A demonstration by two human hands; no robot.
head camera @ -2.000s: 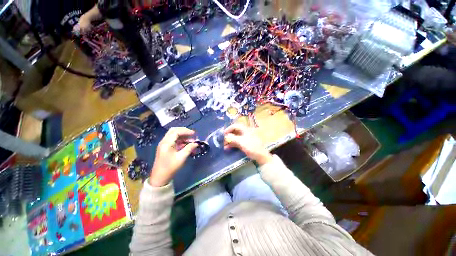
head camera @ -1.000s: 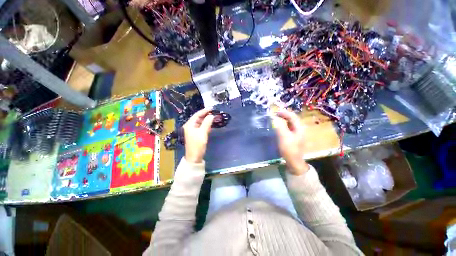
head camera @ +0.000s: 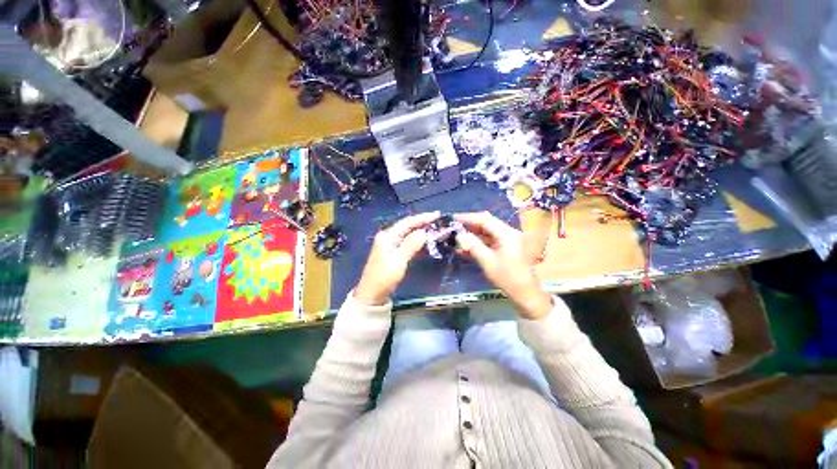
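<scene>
My left hand (head camera: 395, 256) and my right hand (head camera: 502, 256) hold a small black ring unit (head camera: 444, 235) between their fingertips, just above the dark blue bench surface. A whitish clear part seems to lie against the ring; its fit cannot be told. The silver-white screw feeder (head camera: 418, 151) stands beyond my hands. A loose heap of clear plastic parts (head camera: 503, 151) lies to its right. A large tangle of red-and-black wired rings (head camera: 633, 110) lies further right.
A cartoon mat (head camera: 206, 247) is on the left, beside grey ribbed stacks (head camera: 96, 224). A ring unit (head camera: 329, 241) lies left of my hands. A black cylinder (head camera: 404, 46) hangs above the feeder. A cardboard box (head camera: 757, 339) holds clear plastic. A clear bag (head camera: 808, 197) is far right.
My right hand has moved left to meet my left hand at the ring, and both now hold it. My left hand and the ring have moved slightly right and nearer my body. The view has shifted.
</scene>
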